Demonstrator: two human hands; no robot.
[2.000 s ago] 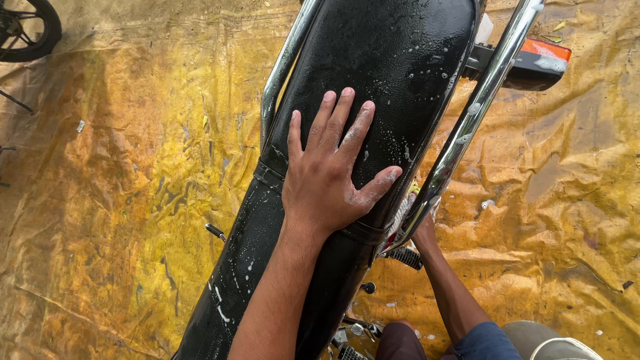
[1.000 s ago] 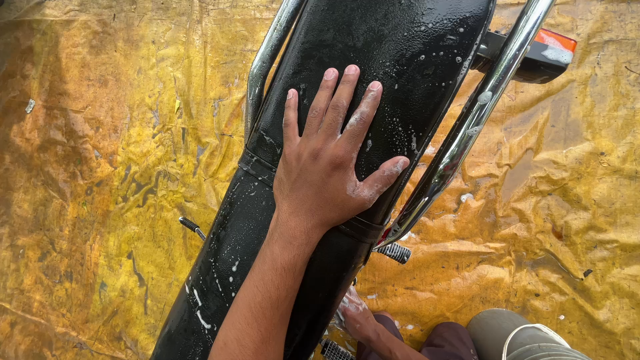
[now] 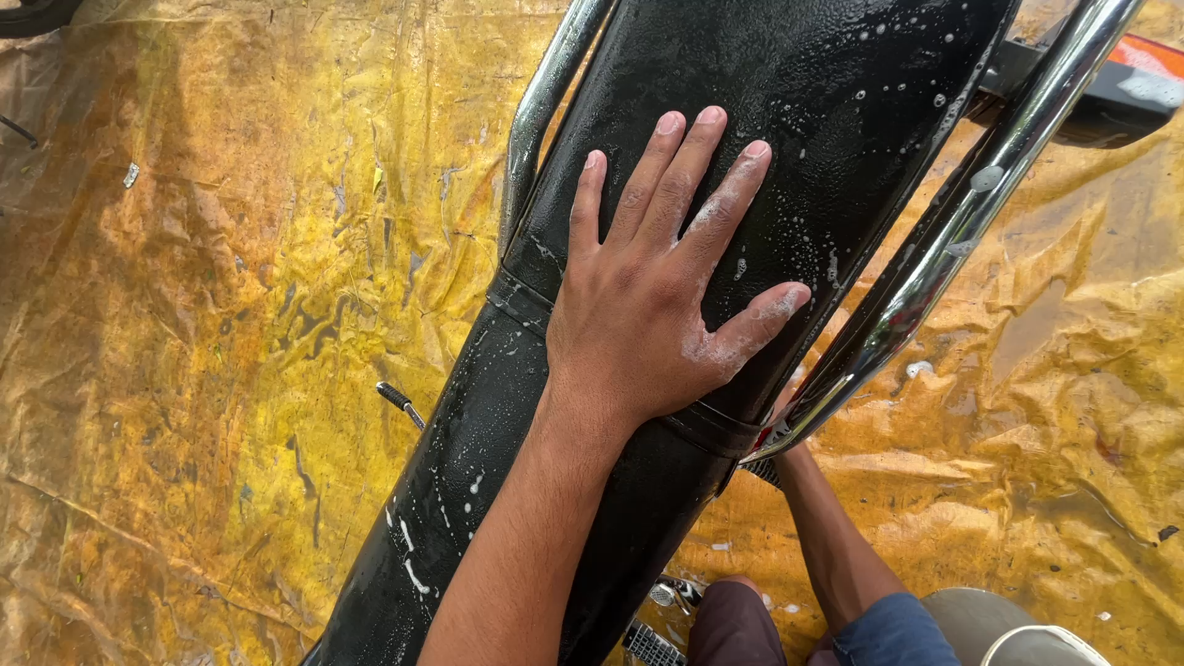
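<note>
My left hand (image 3: 647,277) rests palm down on the wet black motorcycle seat (image 3: 832,139), just above its seam band, fingers spread and thumb pointing right. White suds cling to its thumb and index finger. Bubbles and drops dot the seat on both sides of the hand. A chrome grab rail (image 3: 962,222) runs along the seat's right side, with foam on it, and another chrome rail (image 3: 532,120) shows on the left. My right hand is not in view.
At the lower right a crouching person's forearm (image 3: 828,536) reaches behind the rail, the hand mostly hidden. A rounded grey item (image 3: 980,615) is beside the blue sleeve. A footrest (image 3: 655,646), a lever (image 3: 400,401) and a tail light (image 3: 1124,102) stick out over yellow sheeting (image 3: 305,388).
My left hand stays flat on the seat. The other person's suds-covered hand, visible below the seat a second ago, is now mostly hidden behind the rail.
</note>
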